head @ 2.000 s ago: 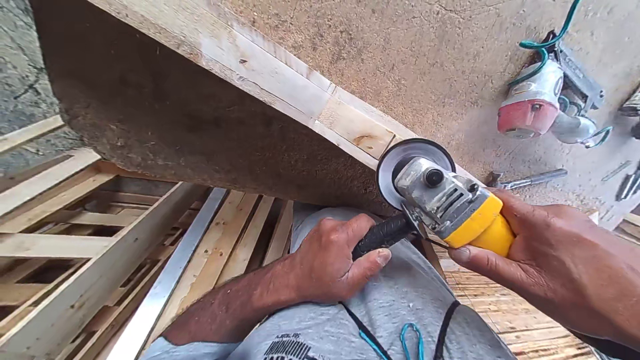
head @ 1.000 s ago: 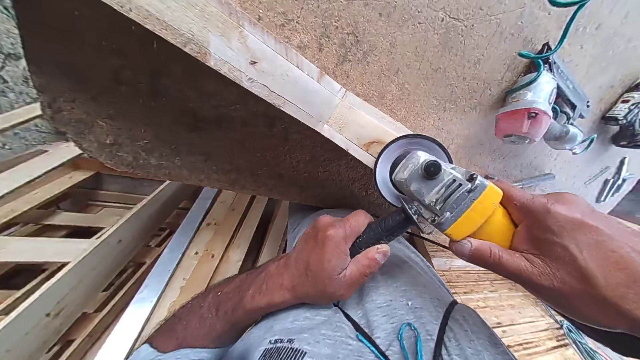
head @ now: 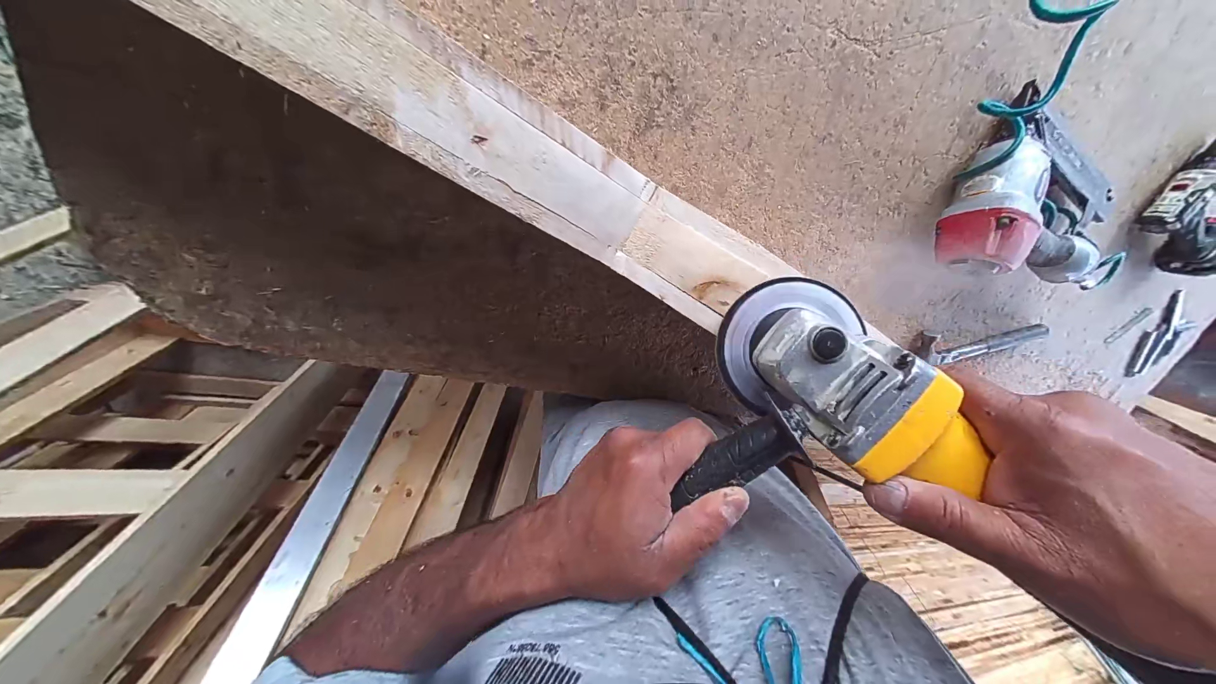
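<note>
A yellow and grey angle grinder (head: 855,380) is held in both hands. Wrapped round its black side handle (head: 731,463) is my left hand (head: 641,513). My right hand (head: 1035,465) grips the yellow body from the right, thumb along its near side. The round disc (head: 790,344) lies over the right part of a long wooden beam (head: 541,180), close to a knot in the wood; whether it touches cannot be made out. The beam runs diagonally from upper left and shows a joint between two pieces left of the disc.
A red and grey nail gun (head: 993,218) with a green coiled hose (head: 1069,66) lies on the dusty worktop (head: 760,114). A hammer (head: 988,344), metal bits (head: 1156,334) and a black tool (head: 1183,214) are at right. Wooden pallets (head: 142,532) and a metal strip (head: 313,522) stand lower left.
Both hands keep the same hold on the grinder, which stays at about the same part of the beam. The view has shifted slightly, with more of the black tool showing at right.
</note>
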